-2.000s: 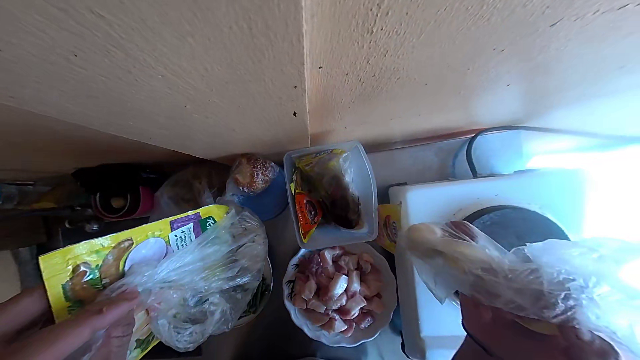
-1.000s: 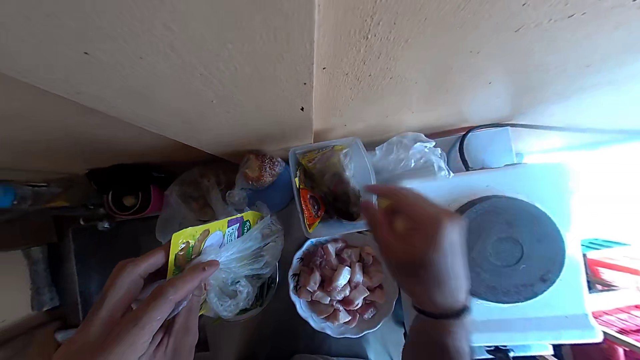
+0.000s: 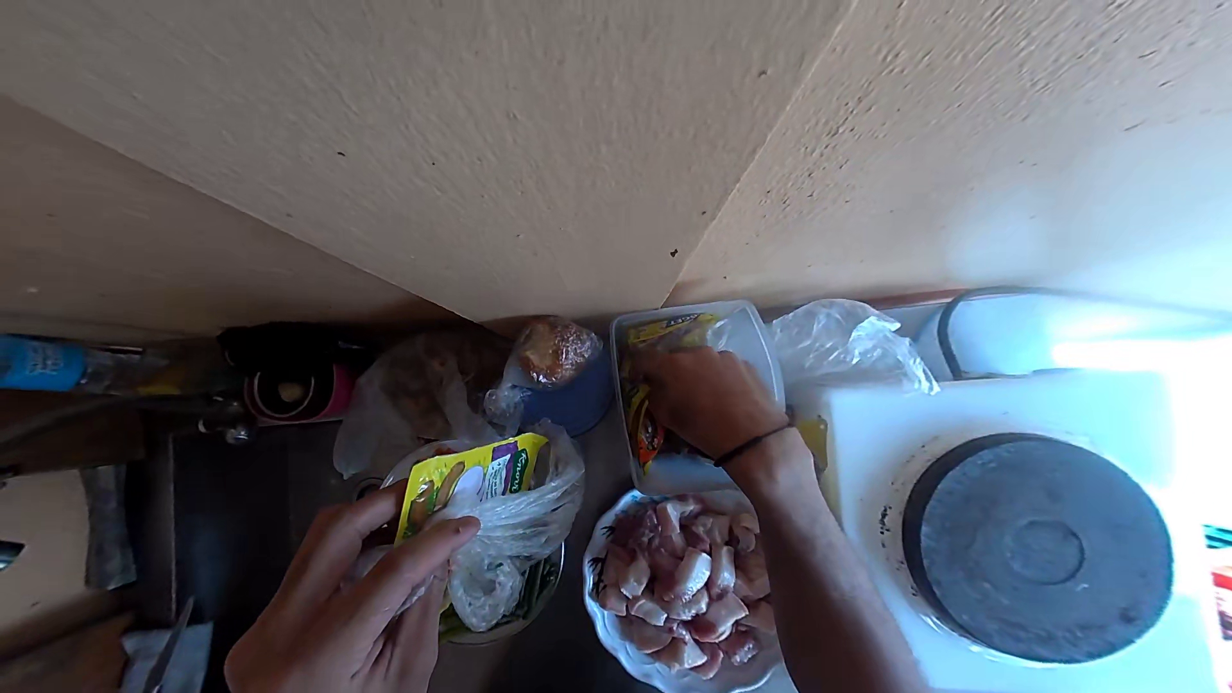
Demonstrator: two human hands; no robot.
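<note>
My left hand [image 3: 356, 587] holds a yellow Knorr seasoning packet [image 3: 470, 474] and a crumpled clear plastic bag [image 3: 525, 520] between thumb and fingers. Beneath them is a bowl [image 3: 539, 602] with green vegetables. My right hand [image 3: 707, 399] reaches down into a clear rectangular plastic container [image 3: 770, 361] that holds yellow and red packets [image 3: 643, 423]; its fingertips are hidden, so its grip is unclear. Under my right forearm, a white scalloped bowl [image 3: 599, 616] holds cut pieces of raw meat [image 3: 688, 577].
A white electric hot plate [image 3: 1039, 549] stands at the right. A clear plastic bag [image 3: 847, 337] lies behind it, beside the container. Further left are a wrapped brown food item [image 3: 555, 351] on a blue container [image 3: 568, 404], another plastic bag [image 3: 414, 395] and a knife [image 3: 171, 645].
My right hand has let go of the plastic bag it held, which now lies by the wall, and has moved left into the container. My left hand still holds the packet and bag.
</note>
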